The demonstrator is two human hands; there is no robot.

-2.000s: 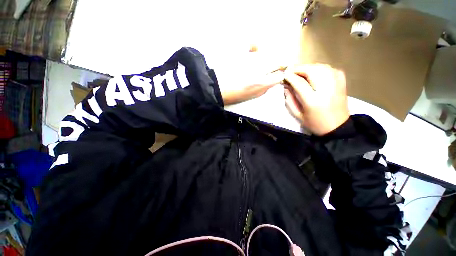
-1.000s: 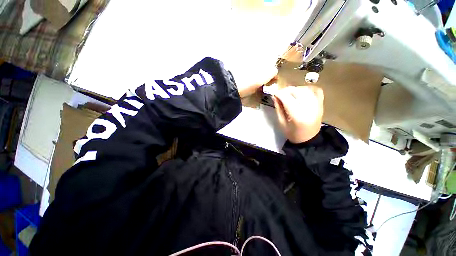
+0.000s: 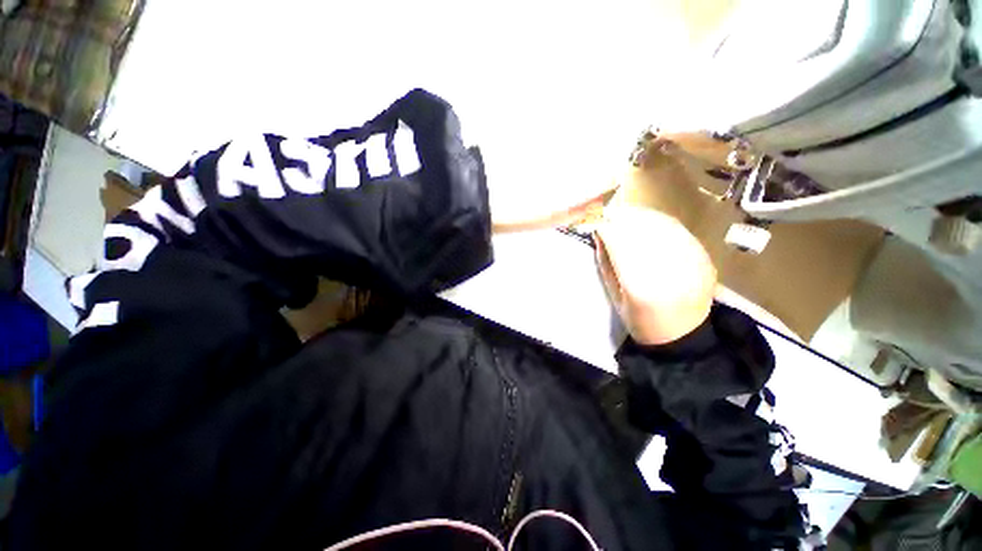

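A large tan garment panel (image 3: 802,258) lies on the machine bed, partly under the sewing machine head. My left hand (image 3: 555,215) reaches in from the left, washed out by glare, its fingertips meeting my right hand's. My right hand (image 3: 655,269) is bent over at the panel's left edge, fingers together. Something small and thin may be between the fingertips, but glare and blur hide it. A white knob (image 3: 747,238) shows beside the presser foot area, to the right of my hands.
The white sewing machine (image 3: 872,129) fills the upper right. The glaring white table (image 3: 323,65) spreads behind my left arm. Plaid cloth (image 3: 65,54) is at the upper left. Brown pieces (image 3: 910,428) lie at the right. A pink cord (image 3: 431,525) hangs at my chest.
The view has shifted and the machine head looks nearer at the upper right. My hands stay together at the panel's left edge; the right hand is now bent further over the fingertips.
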